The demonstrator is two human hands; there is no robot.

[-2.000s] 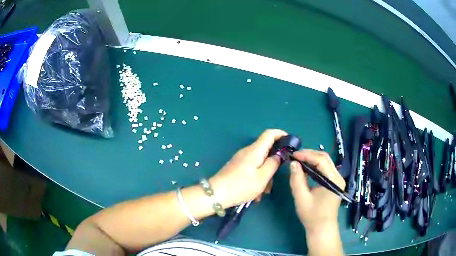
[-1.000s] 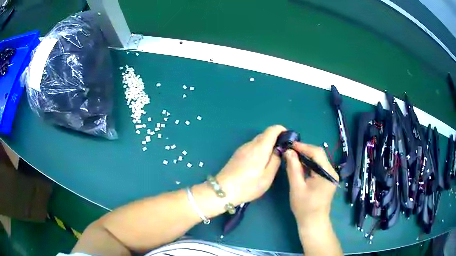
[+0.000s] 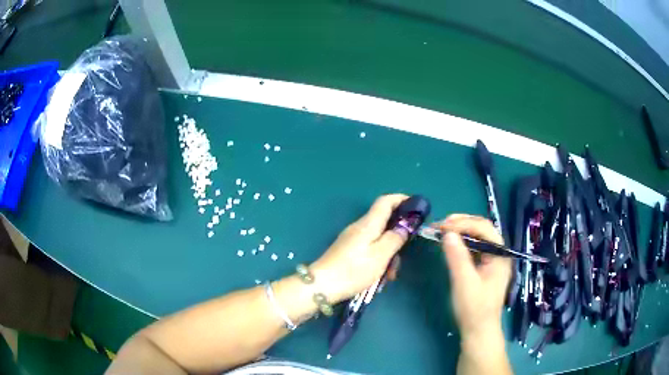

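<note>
My left hand [image 3: 361,253] holds a black device half-assembly [image 3: 352,315] by its wide curved head, with the tapering tail pointing down towards me. Red wires and a silver strip show on its open side. My right hand [image 3: 475,275] holds dark slim tweezers [image 3: 493,247] like a pen. Their pale tip is at the right side of the device's head; whether it touches or grips anything cannot be told. Small white pads [image 3: 196,157] lie heaped and scattered to the left of my hands.
A clear bag of black parts [image 3: 110,132] and a blue bin [image 3: 33,124] are at left. A pile of device assemblies [image 3: 572,249] lies at right, with one device [image 3: 488,176] beside it. A white rail [image 3: 330,110] and grey post [image 3: 158,44] border the belt, which carries a black piece [image 3: 653,135].
The tweezers have tilted flatter, and their tip has drawn back to the right of the device's head. The device has turned so more of its open side shows. The view has shifted slightly.
</note>
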